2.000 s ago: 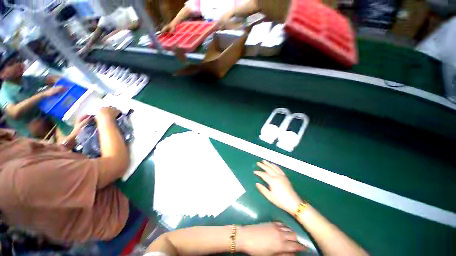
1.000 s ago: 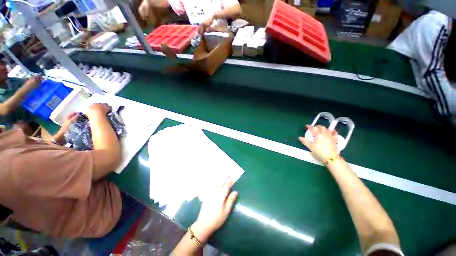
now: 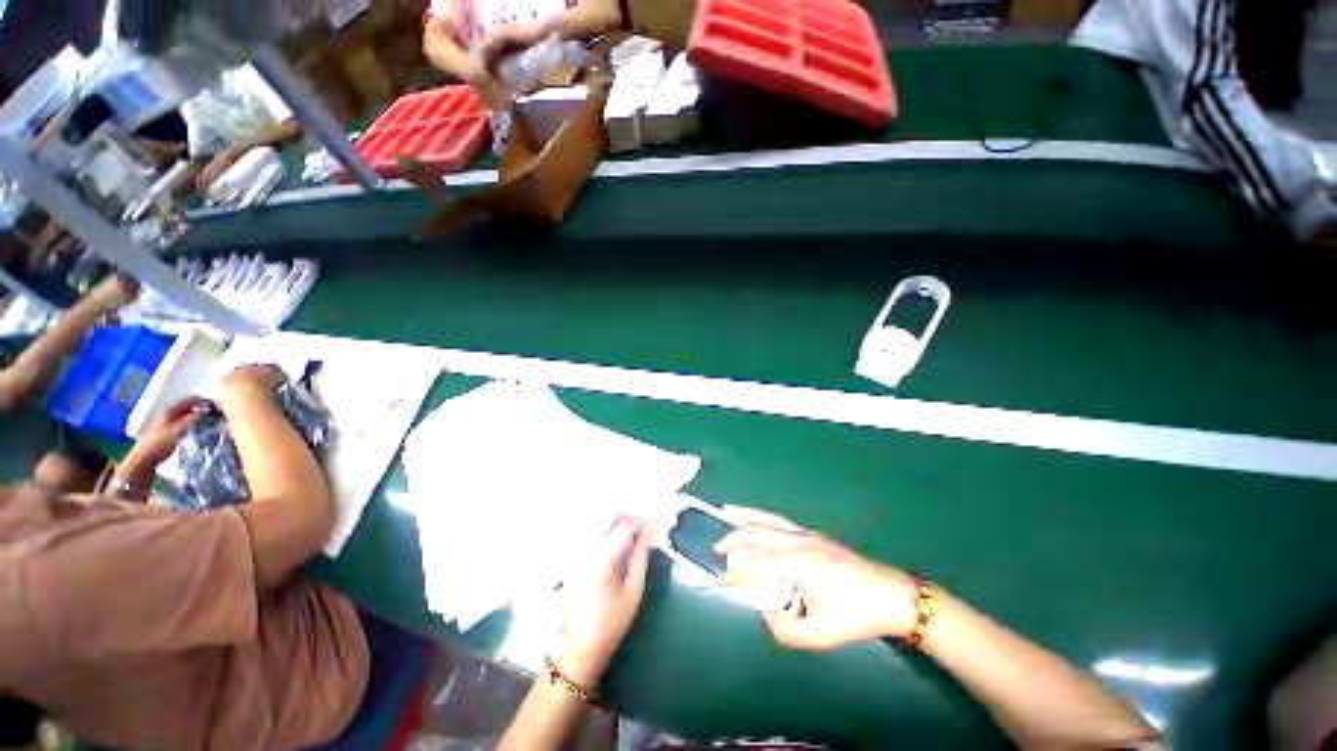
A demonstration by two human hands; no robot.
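Note:
My right hand (image 3: pixel 821 587) holds a white loop-shaped unit (image 3: pixel 701 537) by its disc end, low over the green bench; the open loop points left. My left hand (image 3: pixel 609 594) is at the right edge of a fanned stack of white sheets (image 3: pixel 506 492), thumb and finger closed on a sheet edge beside the loop's tip. Whether the left fingers also touch the loop cannot be told. A second white loop-shaped unit (image 3: pixel 902 332) lies alone on the green belt beyond the white strip.
A worker in a brown shirt (image 3: pixel 176 602) sits close at left, hands at dark parts in clear plastic (image 3: pixel 213 467). A blue bin (image 3: pixel 106 379) is beyond. Across the belt are an open carton (image 3: pixel 550 169), red trays (image 3: pixel 799 56) and white boxes (image 3: pixel 653 100).
My right hand has moved from the belt back to the bench with one loop-shaped unit. One unit stays on the belt instead of two. My left hand now pinches a sheet edge.

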